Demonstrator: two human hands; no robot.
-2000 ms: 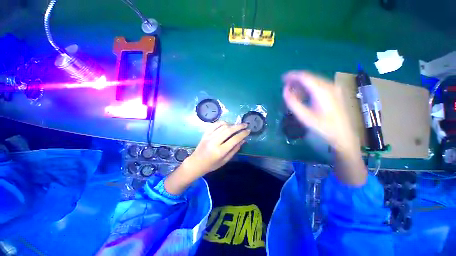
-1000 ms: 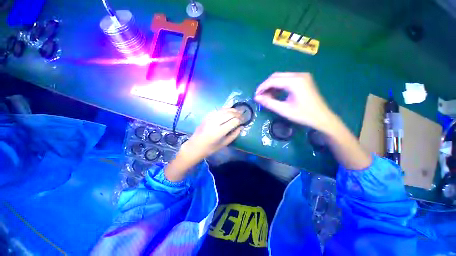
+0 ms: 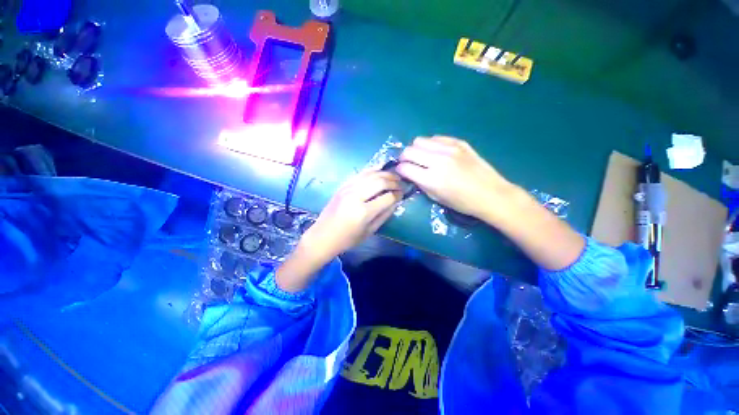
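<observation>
My left hand [image 3: 356,209] and my right hand [image 3: 446,174] meet over a round black part [image 3: 399,174] near the front edge of the bench. The fingers of both hands close on its rim, and most of the part is hidden under them. Crinkled clear film [image 3: 387,151] shows behind it. Another round black part [image 3: 460,217] lies just right, partly hidden under my right wrist, with film [image 3: 438,220] beside it. More film [image 3: 554,203] shows beyond my right forearm.
A lamp [image 3: 202,44] glares pink beside an orange frame [image 3: 261,69]. A yellow tool holder [image 3: 493,60] stands at the back. A dispensing syringe [image 3: 651,215] rests on cardboard [image 3: 695,235], near a white wipe [image 3: 685,151]. A blister tray [image 3: 231,263] is at lower left. Black parts [image 3: 84,70] lie far left.
My right hand has come in from the right and joined my left hand at the round part. The camera view has shifted, so the bench things appear displaced in the picture.
</observation>
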